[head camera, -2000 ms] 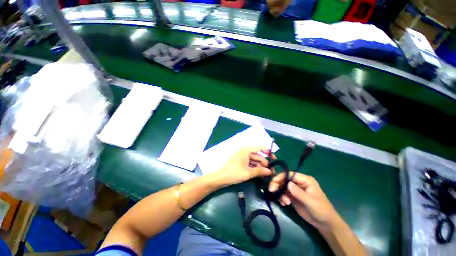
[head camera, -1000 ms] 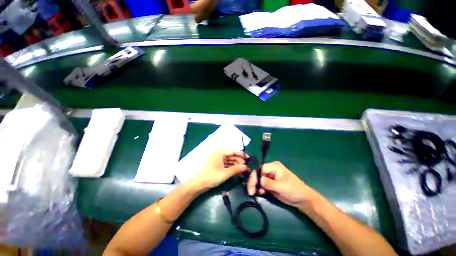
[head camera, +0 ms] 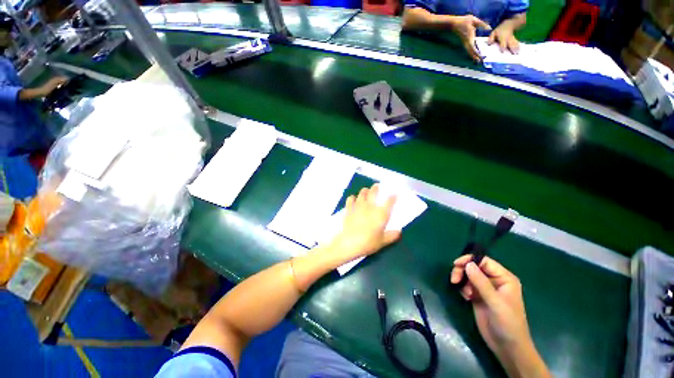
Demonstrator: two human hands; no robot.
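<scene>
My right hand (head camera: 497,295) holds a black cable (head camera: 484,240) between thumb and fingers, its USB plug pointing up and right. My left hand (head camera: 367,221) lies palm down with fingers spread on a white card (head camera: 408,210); whether it grips the card cannot be told. A second black coiled cable (head camera: 411,345) lies on the green bench between my arms, both plugs pointing away from me. Left of my left hand lie another white card stack (head camera: 314,196) and a thicker white tray stack (head camera: 235,164).
A large clear bag with white pieces (head camera: 122,177) stands far left. A pale cable tray (head camera: 647,310) is at the right edge. Printed packages (head camera: 386,111) lie on the green belt (head camera: 473,133) beyond a metal rail. Across it, a person's hands touch blue-and-white packaging (head camera: 562,63).
My left hand has left the held cable and moved onto the white card. My right hand has moved right with the cable. The view has turned, and the person's hands across the belt now show.
</scene>
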